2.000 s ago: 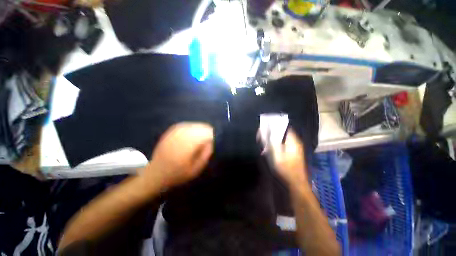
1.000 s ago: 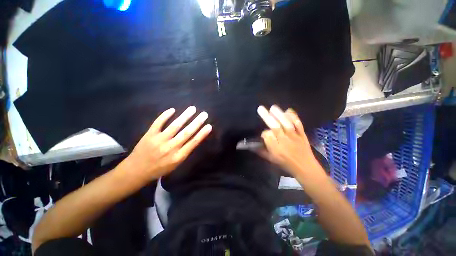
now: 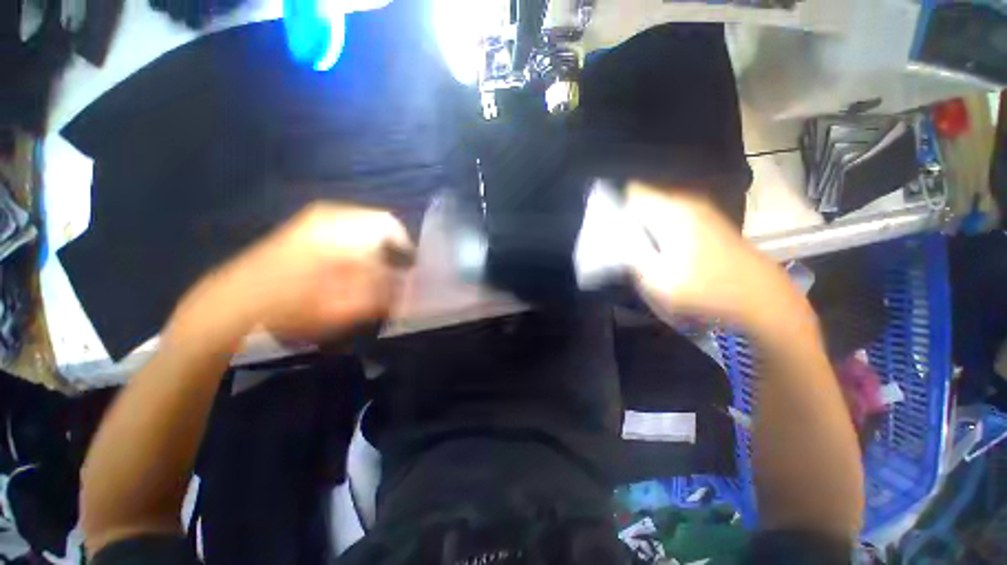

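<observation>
A large black garment panel [image 3: 254, 144] lies across the white sewing table under the machine's needle area [image 3: 525, 99]. My left hand [image 3: 342, 270] is blurred, its fingers curled at the panel's front edge; what it grips is not clear. My right hand [image 3: 685, 248] is blurred too, beside a white piece [image 3: 602, 237] that seems held at its fingers. A dark part of the cloth lies between my hands. A short pale line shows on the cloth below the needle.
A work lamp with blue casing [image 3: 315, 28] glares left of the needle. A fanned pile of small cut pieces [image 3: 856, 160] lies at the right. A blue basket [image 3: 933, 364] stands below the table at right. A white strip [image 3: 659, 427] lies on black cloth at my lap.
Both hands, flat on the cloth a second ago, are now lifted or curled and blurred. The cloth's front edge has moved up, baring the table edge between them. A white piece now shows by my right hand.
</observation>
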